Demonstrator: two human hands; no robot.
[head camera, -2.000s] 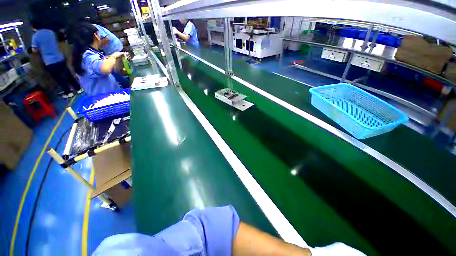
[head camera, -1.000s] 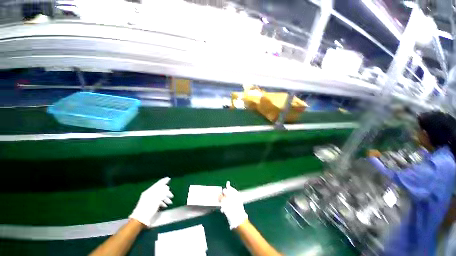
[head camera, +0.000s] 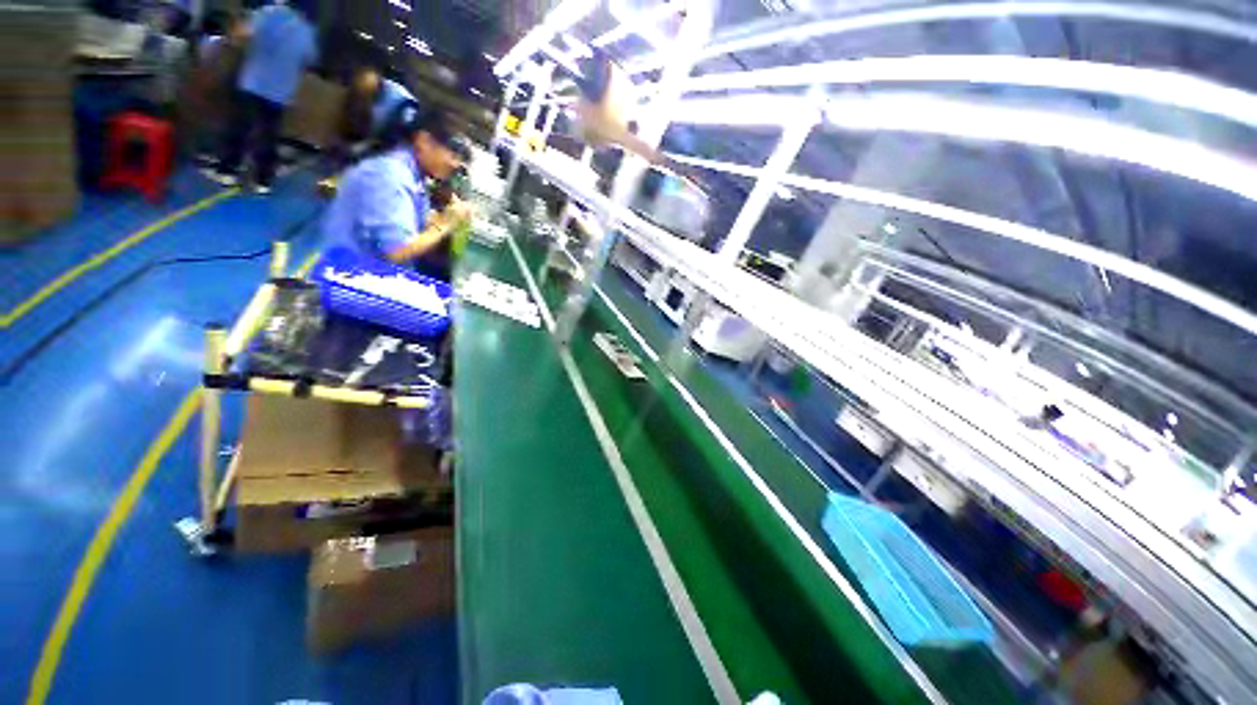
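A light-blue sleeve (head camera: 552, 696) shows at the bottom edge. Right of it, a small white patch, seemingly the glove of my left hand (head camera: 765, 698), is almost wholly cut off; its fingers and anything in it are hidden. My right hand is out of the picture. The smooth green ledge (head camera: 538, 551) runs away in front of me. On the dark green conveyor belt (head camera: 689, 496) lies a small white-grey pack (head camera: 619, 355) with dark parts, blurred. Further white packs (head camera: 499, 298) lie on the far part of the ledge.
A light-blue basket (head camera: 903, 572) stands on the far ledge at right. At left, a trolley (head camera: 331, 391) bears a darker blue tray (head camera: 386, 298), with cartons (head camera: 379, 585) below. A seated worker (head camera: 379, 207) is beyond it. A metal frame (head camera: 744, 296) runs above the line.
The view swings right, then back left along the line. The hands and white sheets seen a second ago have left the picture, apart from a sleeve and white patch at the bottom.
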